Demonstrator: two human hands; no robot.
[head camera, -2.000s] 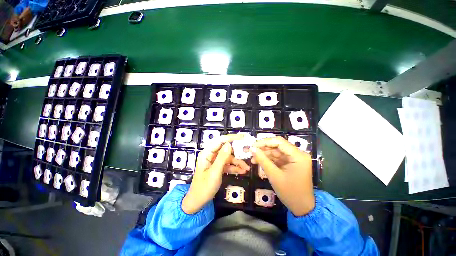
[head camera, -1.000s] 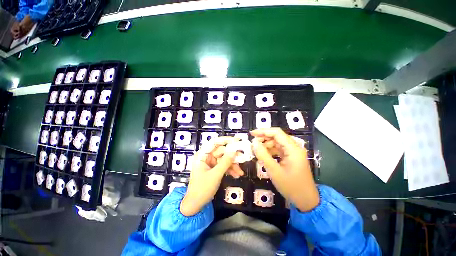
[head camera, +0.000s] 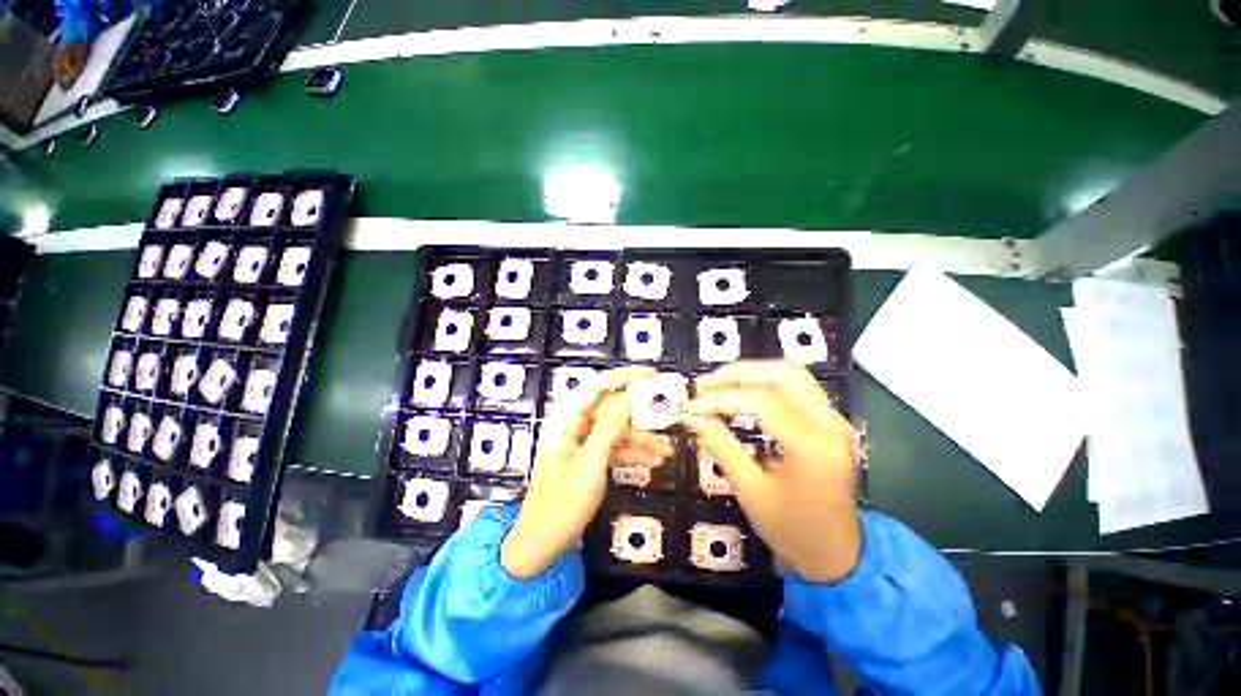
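My left hand (head camera: 574, 469) holds a white part (head camera: 659, 403) by its left side, above the middle of the black compartment tray (head camera: 622, 254). The part is roughly square with a round centre that looks pinkish. My right hand (head camera: 779, 456) is at the part's right edge, thumb and fingertips close together; whether it pinches a small piece is too small to tell. Most visible pockets hold one white part with a dark round centre; the far right corner pocket is empty. My hands and sleeves hide several pockets.
A second filled tray (head camera: 293, 367) stands at the left. A plain white sheet (head camera: 969, 385) and overlapping dotted sheets (head camera: 1143, 408) lie right. Beyond is a green belt (head camera: 762, 136) with small black frames (head camera: 323, 82). A grey post (head camera: 1157, 184) rises right. Another person's hand (head camera: 71, 61) shows far left.
The right hand's fingers have shifted slightly over the part's right edge, and the part's centre shows more fully. The small black frames have slid left along the belt.
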